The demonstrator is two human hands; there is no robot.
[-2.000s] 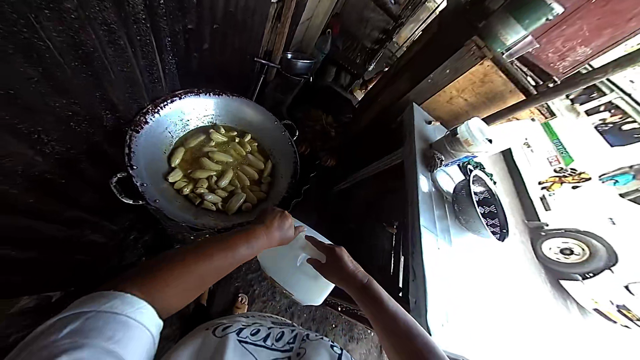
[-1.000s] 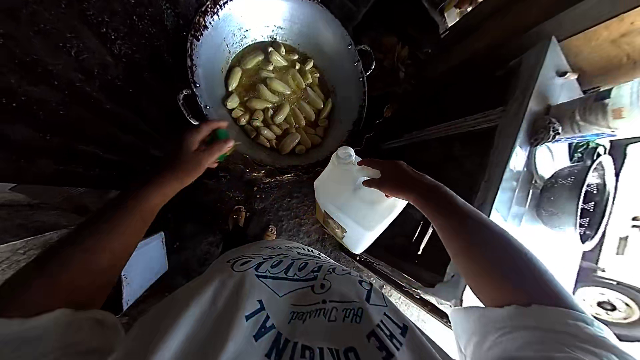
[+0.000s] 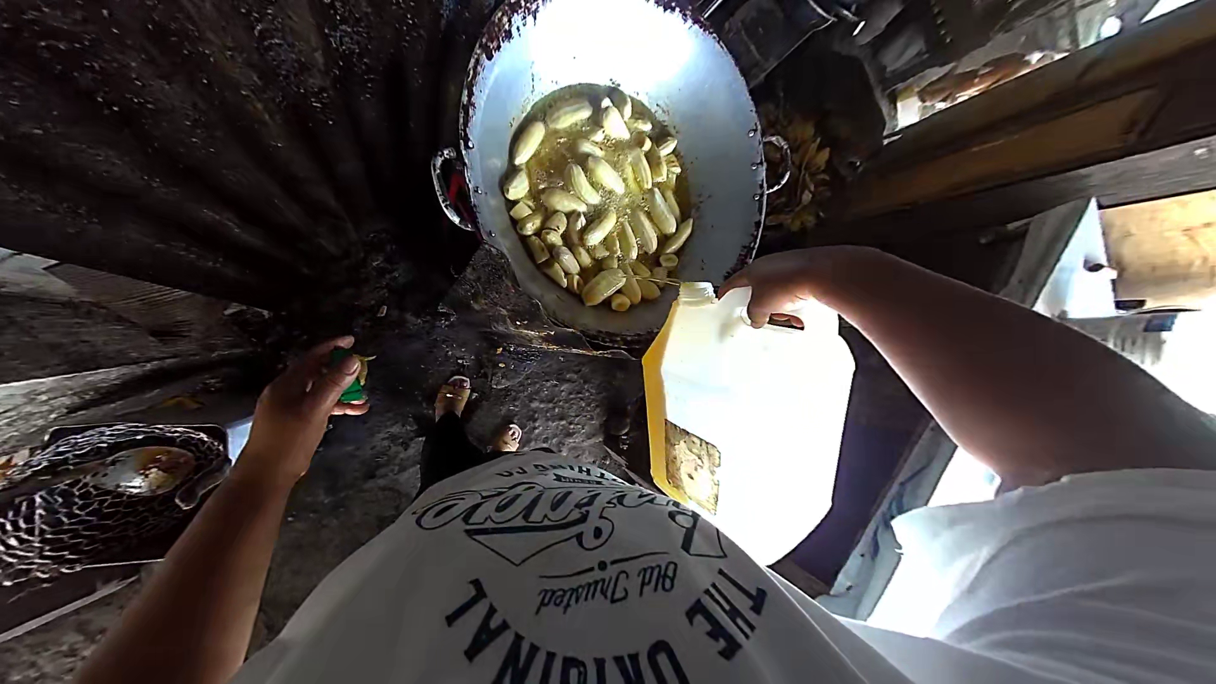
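A large metal wok (image 3: 722,171) with two loop handles holds several peeled bananas (image 3: 604,175) in bubbling yellow oil (image 3: 556,152). My right hand (image 3: 784,285) grips the handle of a translucent plastic jug (image 3: 750,408), which is tilted with its open mouth at the wok's near rim. A thin stream of yellow liquid runs from the mouth into the wok. Off to the left, away from the wok, my left hand (image 3: 309,394) has its fingers around a small green cap (image 3: 352,376).
Dark corrugated sheeting (image 3: 190,123) stands at the left. A wire mesh (image 3: 104,503) over a tray lies at the lower left. My feet (image 3: 454,397) are on the rough ground just below the wok. A wooden beam (image 3: 1026,133) crosses at the right.
Both hands were at the jug two seconds ago; the left has since moved away left with the green cap. The jug has been tilted to the wok's rim, and liquid now runs out. The view has shifted.
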